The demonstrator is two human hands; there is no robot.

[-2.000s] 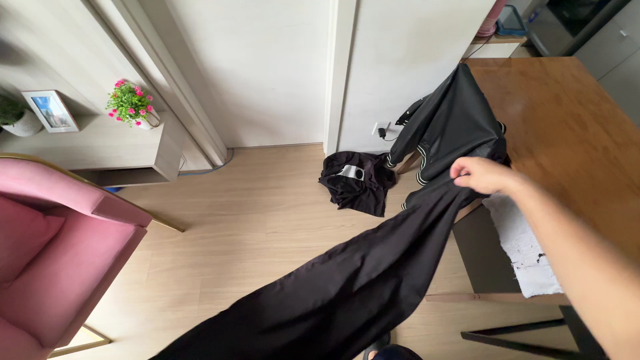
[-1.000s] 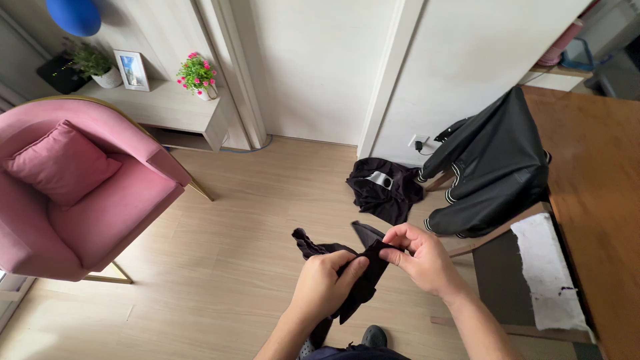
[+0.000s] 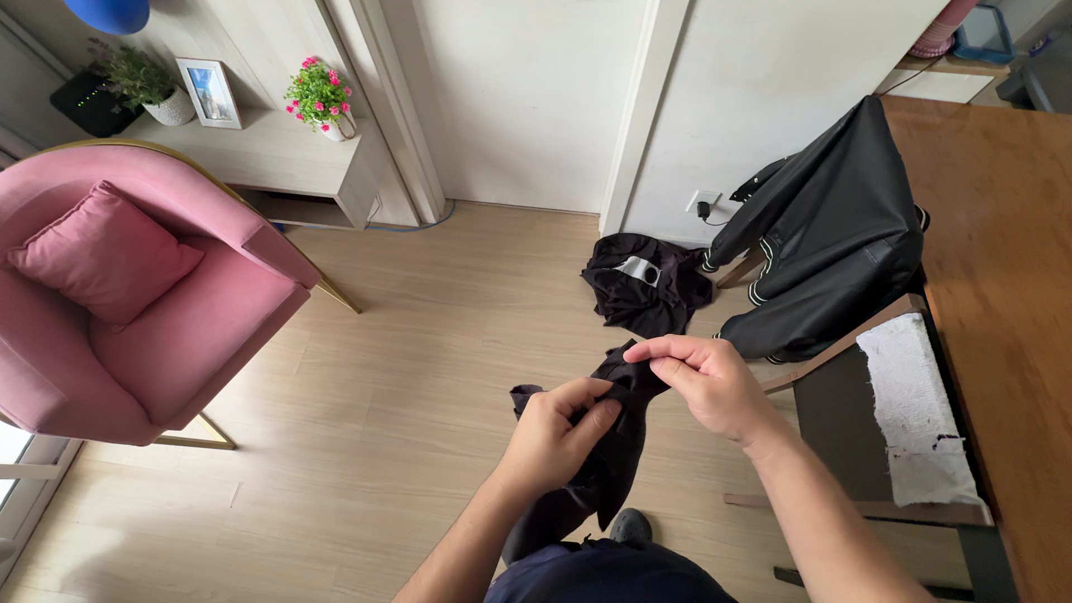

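Observation:
A black cloth garment (image 3: 615,452) hangs bunched below both hands, in front of my body. My left hand (image 3: 561,431) pinches its upper part between thumb and fingers. Just to the right and slightly higher, my right hand (image 3: 703,381) grips the garment's top edge with thumb and forefinger. The lower end of the cloth is partly hidden behind my left forearm. On the floor beyond the hands lies a crumpled black garment (image 3: 645,306) with a pale patch on it. A black jacket with striped cuffs (image 3: 846,243) drapes over a chair at the right.
A wooden table (image 3: 1005,268) stands along the right side. Beside it, a chair with a dark seat (image 3: 837,435) bears a white cloth (image 3: 917,410). At the left is a pink armchair (image 3: 193,310). A low cabinet (image 3: 260,159) holds plants and a picture frame. A door (image 3: 519,100) is ahead.
The black garment was stretched out long from my right hand; now it hangs bunched between both hands. My left hand has come into view. The view has shifted left.

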